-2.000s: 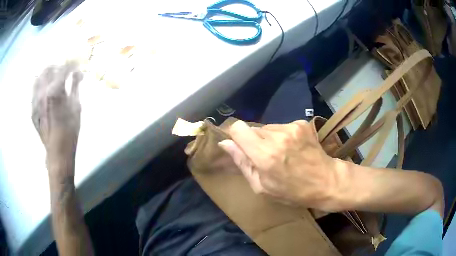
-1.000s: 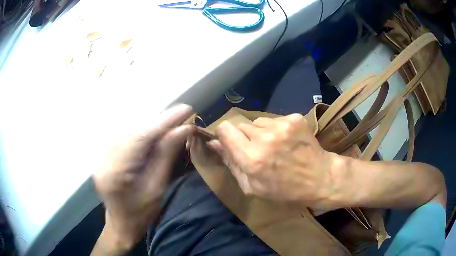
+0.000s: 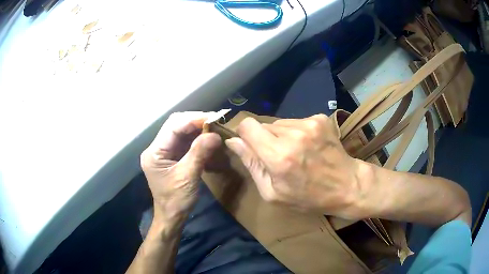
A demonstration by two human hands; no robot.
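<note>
A tan handbag (image 3: pixel 268 230) lies over my dark-clothed lap, its long looped handles (image 3: pixel 407 88) stretching to the upper right. My left hand (image 3: pixel 185 155) pinches the bag's top corner between thumb and fingers. A small pale tab (image 3: pixel 218 115) sticks out above those fingertips. My right hand (image 3: pixel 303 166) grips the bag's edge just right of the corner, fingertips close to my left thumb. The part between the fingers is hidden.
Teal-handled scissors (image 3: pixel 249 12) lie on the white table (image 3: pixel 134 101), cut off by the top edge, with a black cord nearby. Small tan offcuts (image 3: pixel 89 27) are scattered at the upper left. More tan bags (image 3: pixel 447 69) lie at the upper right.
My left hand has come from over the table to the bag corner and now pinches it. My right hand keeps its hold. The scissors sit higher in view, partly cut off.
</note>
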